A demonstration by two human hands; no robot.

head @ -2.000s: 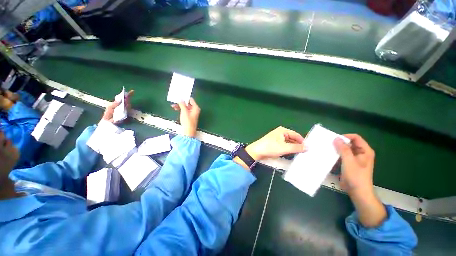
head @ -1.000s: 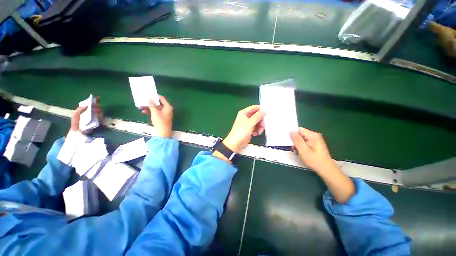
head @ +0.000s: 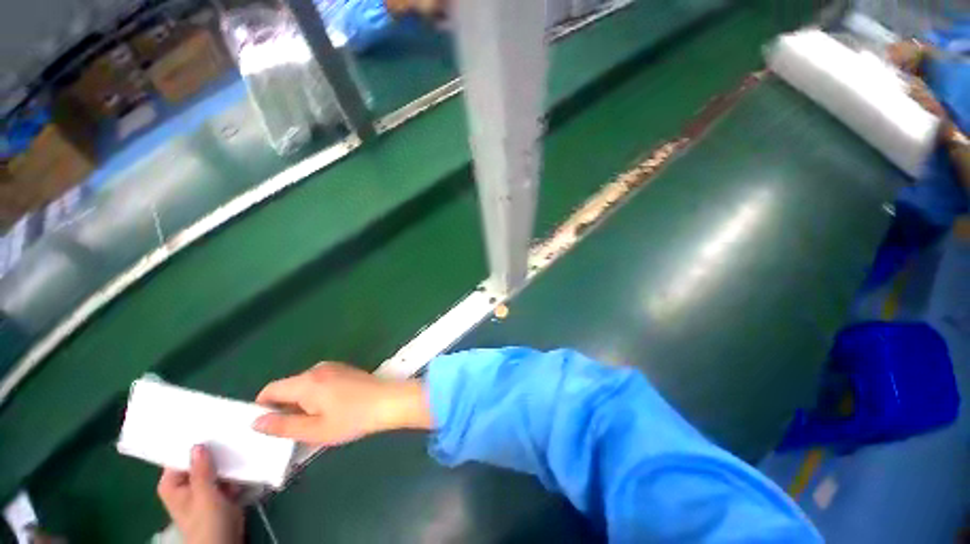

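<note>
A flat white bagged item (head: 197, 425) with a thin clear edge is held at the lower left, over the rail between belt and bench. My left hand (head: 202, 505) grips its lower edge, thumb on top; its wrist is cut off by the bottom edge. My right hand (head: 335, 405) pinches its right end, thumb and fingers closed on it. Fingers under the item are hidden.
The green conveyor belt (head: 319, 287) runs beyond the pale rail (head: 436, 335). A grey post (head: 505, 149) rises from the rail. A long white bundle (head: 856, 96) lies at the bench's far end, beside a person's blue sleeve. A blue bin (head: 888, 383) stands at right.
The view has swung right, bringing the post, bundle and bin into sight. The neighbour's arms and white stacks have left view. The white item is now held lengthwise across.
</note>
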